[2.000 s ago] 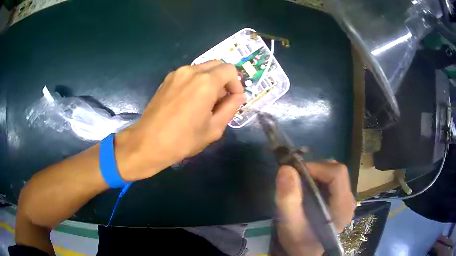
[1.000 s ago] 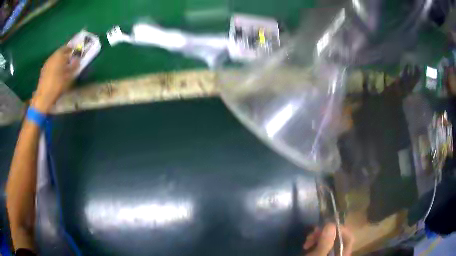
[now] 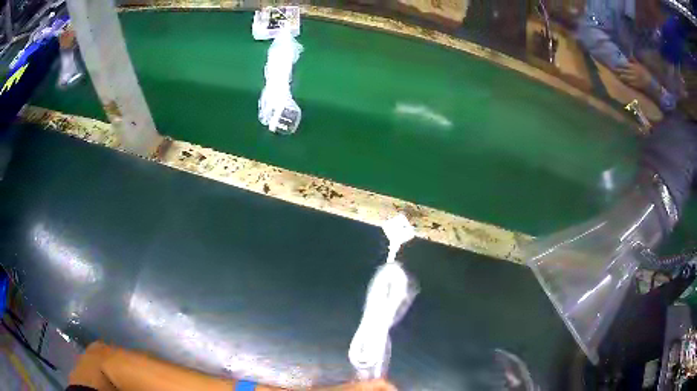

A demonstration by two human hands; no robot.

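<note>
A clear plastic bag with a white cord inside [image 3: 382, 313] lies over the dark green bench mat [image 3: 229, 267]. The white plug [image 3: 399, 227] at its far end rests at the worn pale metal edge. My left hand [image 3: 367, 385] is at the bag's near end, almost wholly cut off by the bottom edge; its grip cannot be made out. My left forearm with the blue wrist strap crosses the bottom left. My right hand is out of the picture. No soldering iron can be made out.
A white housing [image 3: 277, 23] with a bagged cord [image 3: 281, 72] lies on the green conveyor belt [image 3: 344, 114]. A pale metal post [image 3: 115, 76] stands at left. The clear fume hood [image 3: 596, 282] hangs at right. Other people's arms show at both upper corners.
The view has swung towards the belt. My left hand has come from the belt's far left to the bottom edge. The bagged cord now lies across the mat. My right hand has left view.
</note>
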